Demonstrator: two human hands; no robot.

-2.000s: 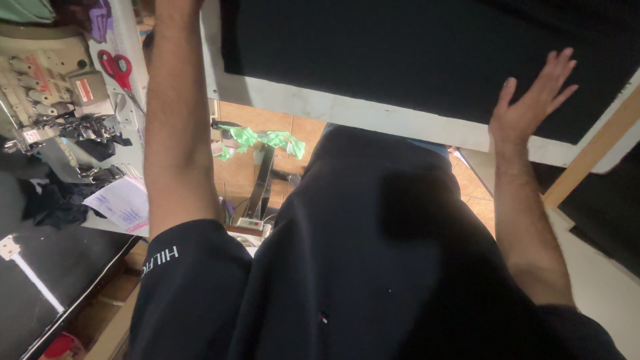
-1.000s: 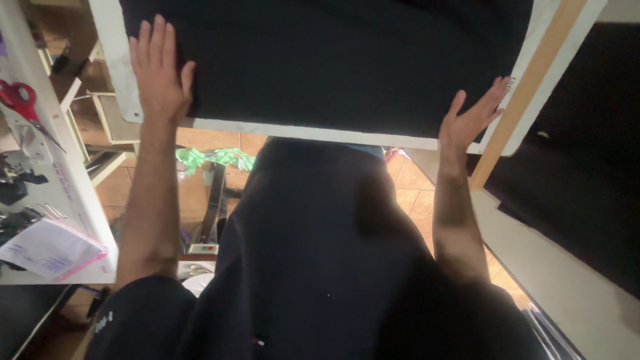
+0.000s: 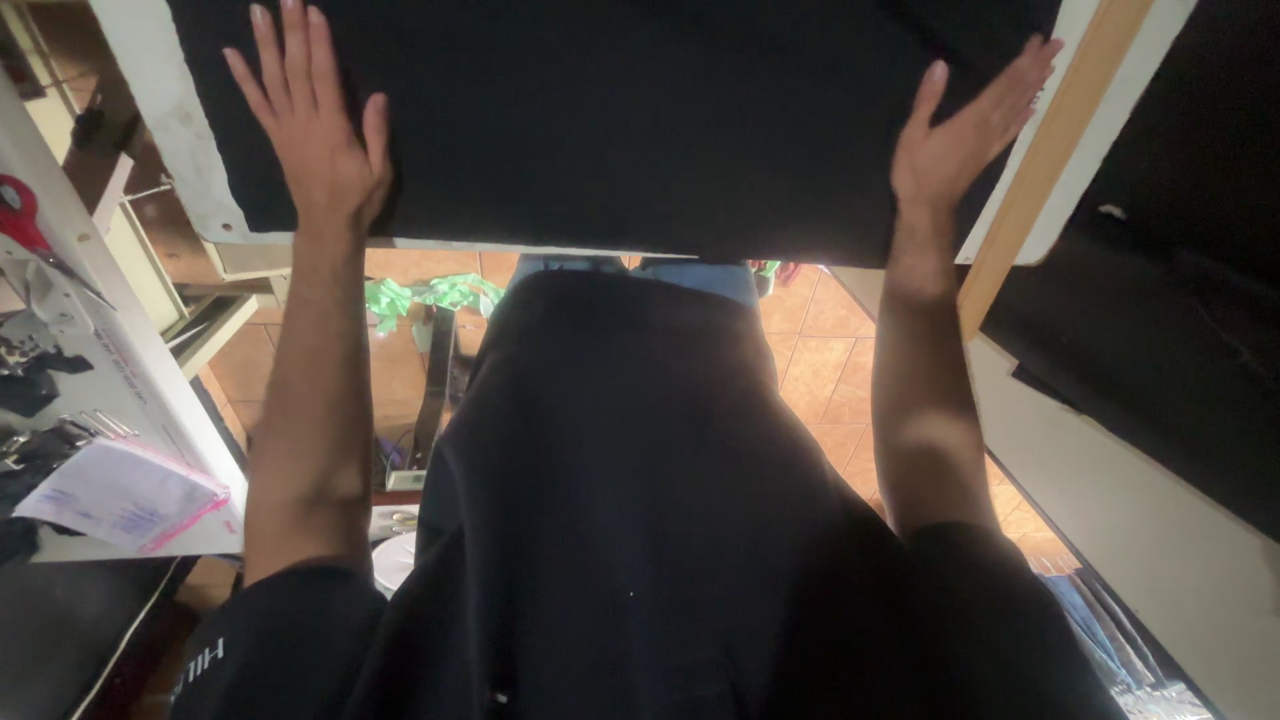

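Black fabric (image 3: 640, 130) is spread over a white board (image 3: 190, 130) in front of my body. My left hand (image 3: 325, 145) rests palm down on the fabric near its left edge, fingers spread and pointing away from me. On the right, my right hand (image 3: 950, 150) touches the fabric with its thumb apart and its fingertips close to a wooden strip (image 3: 1060, 150). That strip lies slantwise over the right side of the board. Neither hand grips anything.
At the left, red-handled scissors (image 3: 30, 225) and a sheet of paper (image 3: 125, 495) bearing writing lie on a white table (image 3: 190, 420). More dark fabric (image 3: 1190, 260) covers a surface at the right. Green material (image 3: 435, 295) hangs below the board, above the tiled floor.
My left hand, out of frame two seconds ago, now lies on the fabric. My right hand has moved to beside the wooden strip. The view has shifted.
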